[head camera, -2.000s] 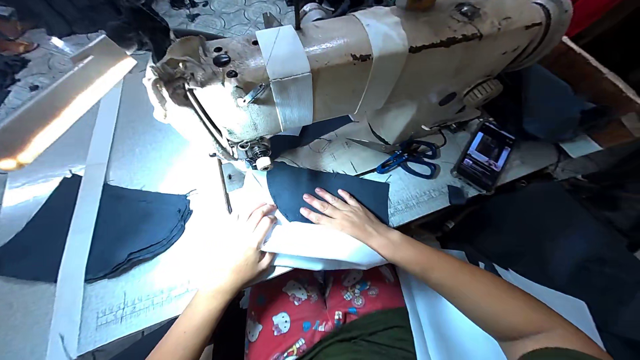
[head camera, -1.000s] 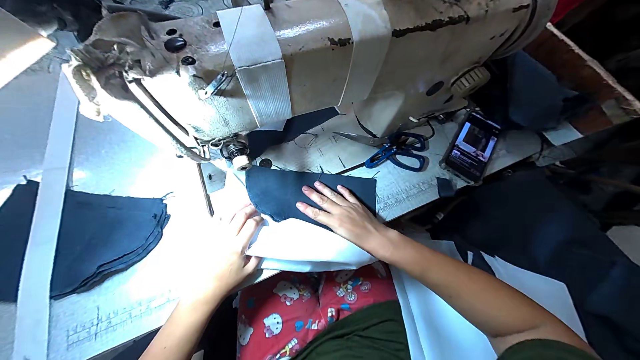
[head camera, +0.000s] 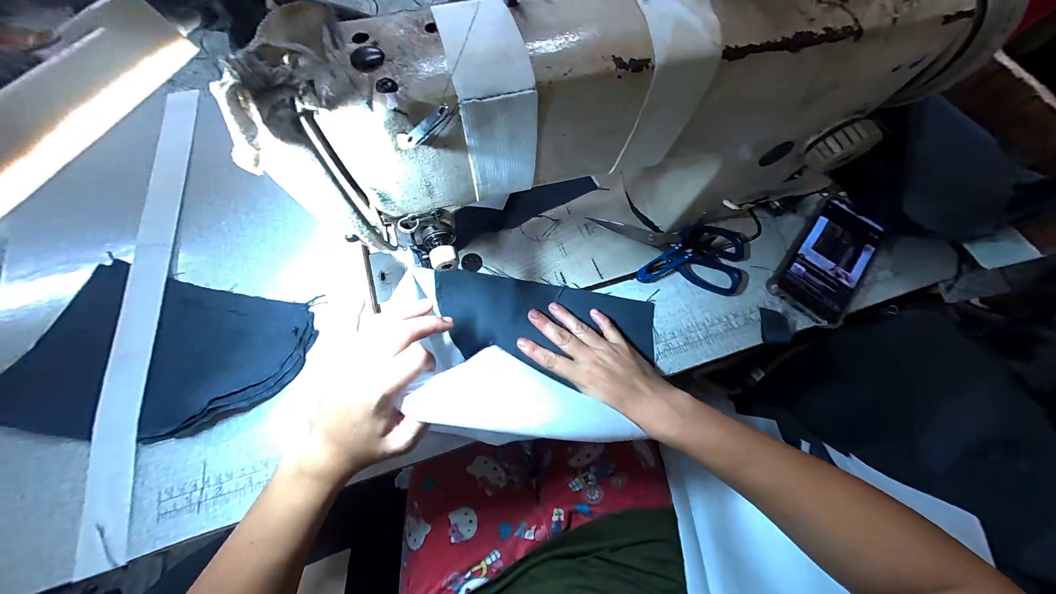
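Under the head of a sewing machine (head camera: 577, 107) lies a dark fabric piece (head camera: 478, 309) on white fabric (head camera: 511, 400). My right hand (head camera: 594, 359) rests flat on the dark piece, fingers spread. My left hand (head camera: 375, 384) holds the white fabric's left edge between thumb and fingers, just below the needle area; glare washes out part of it. The needle and presser foot are hard to make out behind the machine's head. More white fabric hangs over the table edge beneath my right forearm.
Blue-handled scissors (head camera: 697, 260) and a lit smartphone (head camera: 829, 260) lie right of the work. At left, a stack of dark cut pieces (head camera: 223, 355) sits under a white strip (head camera: 144, 330). A bright lamp (head camera: 91, 99) hangs upper left. Dark cloth (head camera: 907, 429) is heaped at right.
The left hand's fingers have shifted and bent differently at the white fabric's edge. My right hand stays flat on the dark piece. The view has shifted a little.
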